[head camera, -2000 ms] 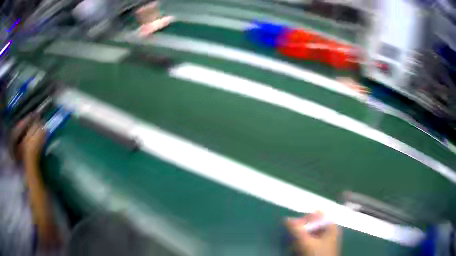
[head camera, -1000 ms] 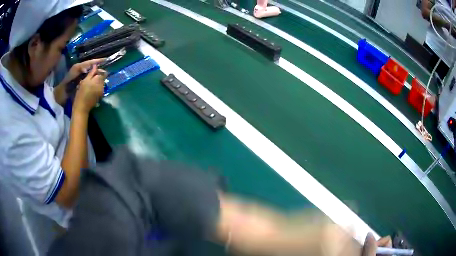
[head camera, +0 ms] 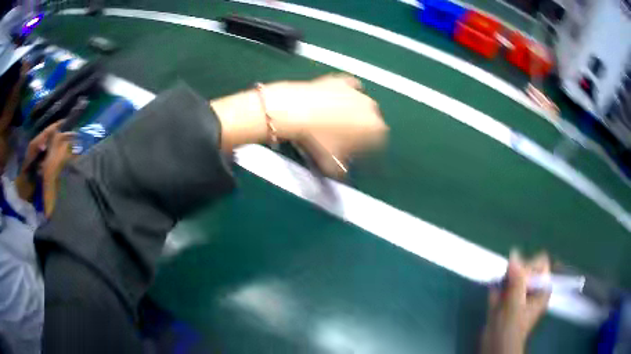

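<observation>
My left hand [head camera: 328, 121], blurred, reaches in from the left in a dark grey sleeve, with a bracelet at the wrist. It is over a dark strip assembly [head camera: 315, 185] on the near white band; the hand hides the strip's upper part, and a grip cannot be made out. My right hand [head camera: 515, 301], at the lower right, is closed on a white marker pen [head camera: 564, 283] that points right.
Another dark strip [head camera: 261, 32] lies on the farther white band of the green worktop [head camera: 415, 169]. A co-worker's hands [head camera: 52, 152] are at the left beside a blue tray [head camera: 104, 124]. A blue bin [head camera: 441, 14] and red bins [head camera: 477, 33] stand at the far side.
My left hand has moved from near my right hand up and left to the strip assembly. The view has turned, and the far strip and bins now show farther left.
</observation>
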